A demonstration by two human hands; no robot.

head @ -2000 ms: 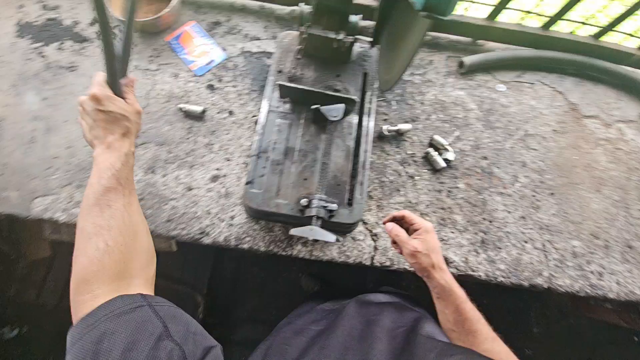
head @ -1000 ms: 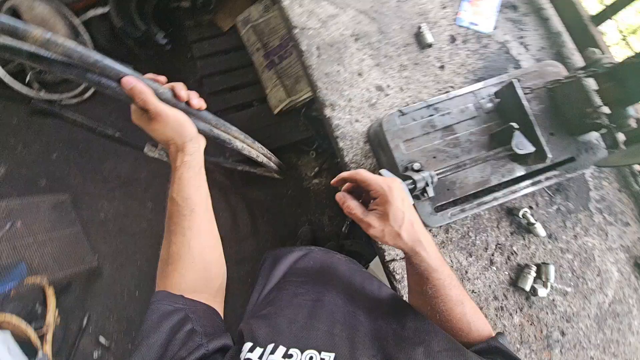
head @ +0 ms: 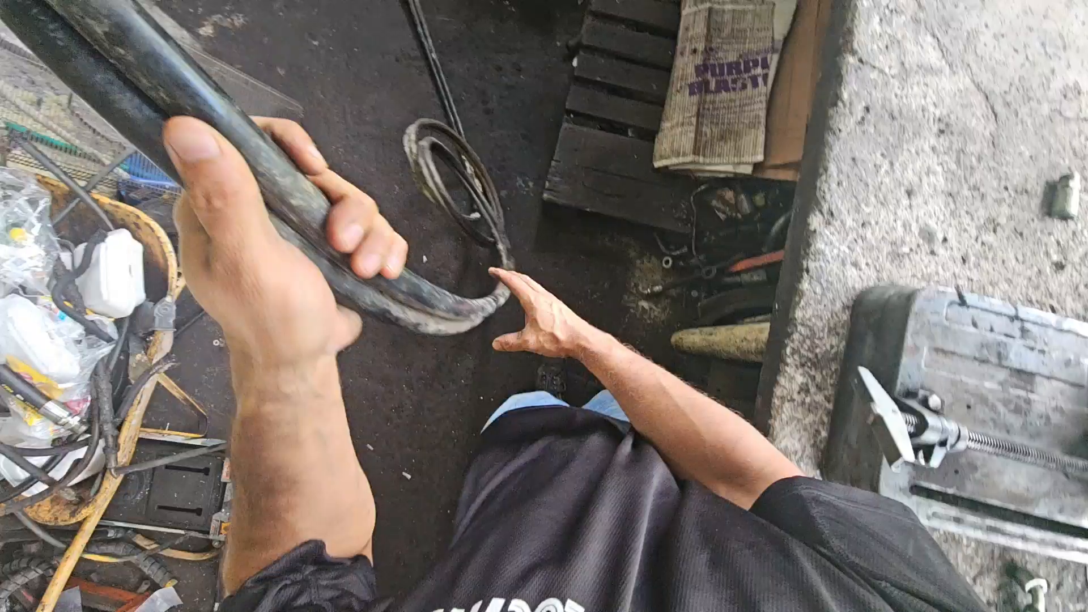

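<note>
Black rubber hoses [head: 255,161], two lengths side by side, run from the top left corner down to a bend near the middle. My left hand [head: 272,238] is wrapped around both lengths. At the bend, my right hand [head: 544,319] has its fingers and thumb apart, fingertips beside the hose; whether they touch it I cannot tell. Beyond the bend, a looped part of the hose [head: 455,174] hangs over or lies on the dark floor. To the right, a metal cut-off machine base [head: 1003,357] with a screw vise [head: 922,429] rests on the concrete bench.
The concrete bench edge [head: 803,255] runs along my right. On the left stands a yellow-rimmed container [head: 166,280] full of plastic bags and cables. A dark wooden pallet [head: 612,161] and a flattened printed sack [head: 718,93] lie ahead. A metal fitting [head: 1065,195] sits on the bench.
The view has turned left, away from the bench. My right hand has moved from beside the machine's vise to the bend of the hoses and spread its fingers. My left hand still holds the hoses.
</note>
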